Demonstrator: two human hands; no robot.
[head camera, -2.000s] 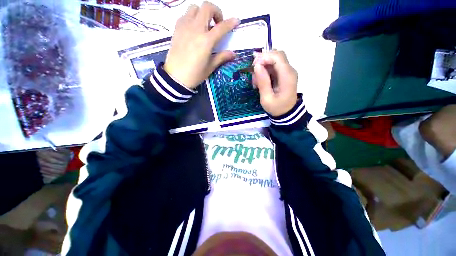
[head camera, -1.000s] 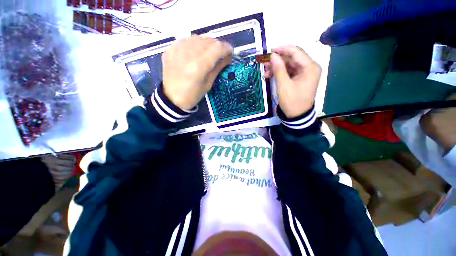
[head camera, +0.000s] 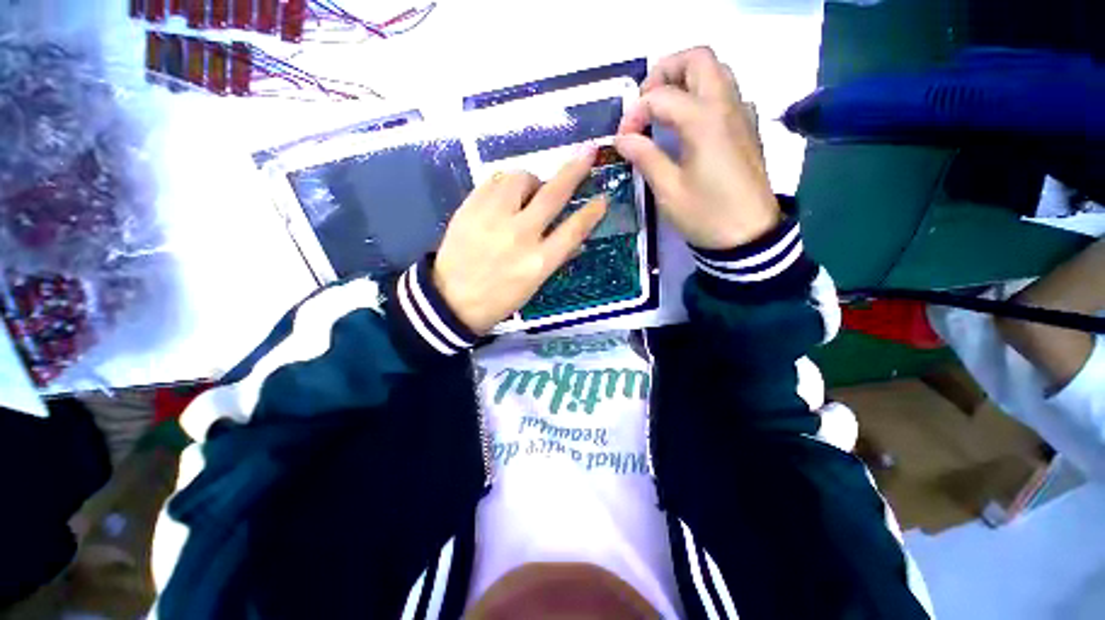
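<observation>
The white housing frame (head camera: 470, 151) lies on the white sheet, with a dark panel (head camera: 385, 208) in its left window and the teal-green circuit board (head camera: 590, 277) in its right window. A small brown-red module (head camera: 607, 155) sits at the board's top edge. My left hand (head camera: 515, 239) lies over the board's left part, with fingertips on the module and board. My right hand (head camera: 703, 145) is at the frame's upper right corner, thumb and index finger pinched close beside the module. Whether they hold anything is hidden.
Module strips with thin red and dark wires (head camera: 218, 63) lie at upper left. Bagged modules (head camera: 79, 206) are at far left. A dark-blue tool (head camera: 945, 103) lies at right over the green surface (head camera: 897, 200). Another person's arm (head camera: 1052, 333) shows at right, above cardboard boxes (head camera: 939, 448).
The module has gone from my right fingers to the board's top edge. My left hand has moved down and right onto the board. My right hand has moved up to the frame's corner.
</observation>
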